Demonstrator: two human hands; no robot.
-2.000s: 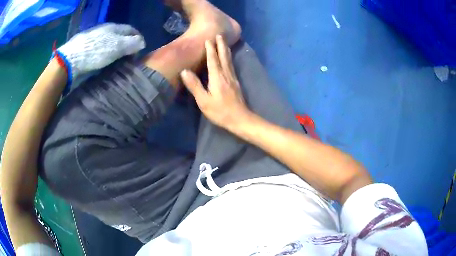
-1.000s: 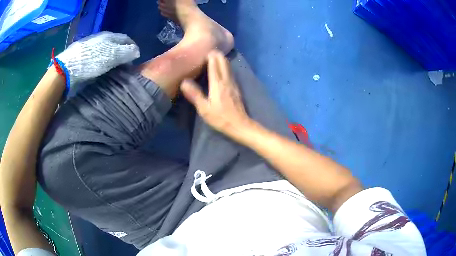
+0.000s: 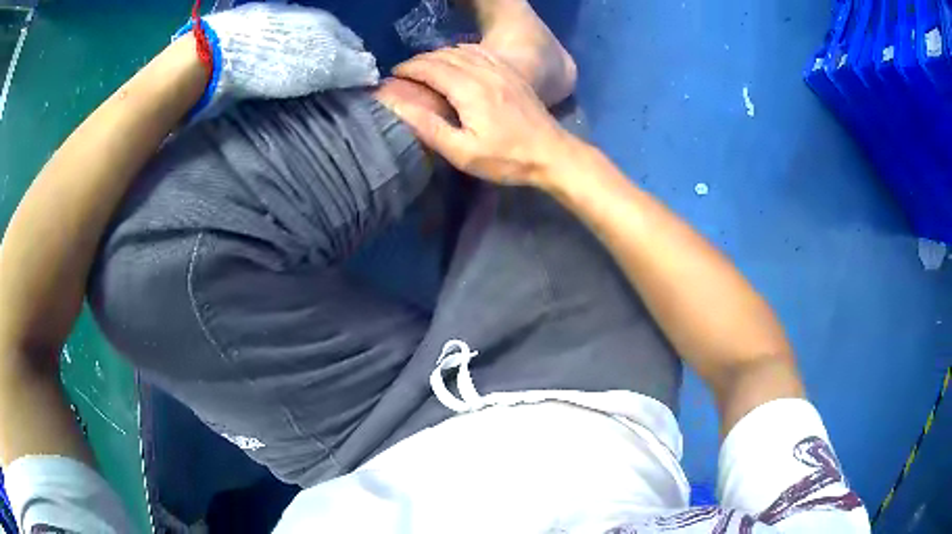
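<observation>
My left hand (image 3: 287, 52), in a white knitted glove with a red-and-blue cuff, rests on the grey trousers (image 3: 282, 313) near the pulled-up hem. Its fingertips are hard to make out, and no part shows in it. My bare right hand (image 3: 475, 115) lies across the bare lower leg (image 3: 527, 47) just past the hem, thumb apart from the fingers, holding no work part. The leg is crossed over the other one. A white drawstring (image 3: 455, 375) hangs at the waist.
Stacked blue crates (image 3: 887, 94) stand on the blue floor (image 3: 814, 271) at the upper right. Clear plastic film (image 3: 423, 23) lies beyond the leg. A green surface (image 3: 73, 94) runs along the left. Yellow-and-black tape (image 3: 919, 448) marks the floor at lower right.
My right hand has moved from near the ankle up the lower leg towards the hem and my gloved hand. The view has shifted; the blue container at upper left is out of view.
</observation>
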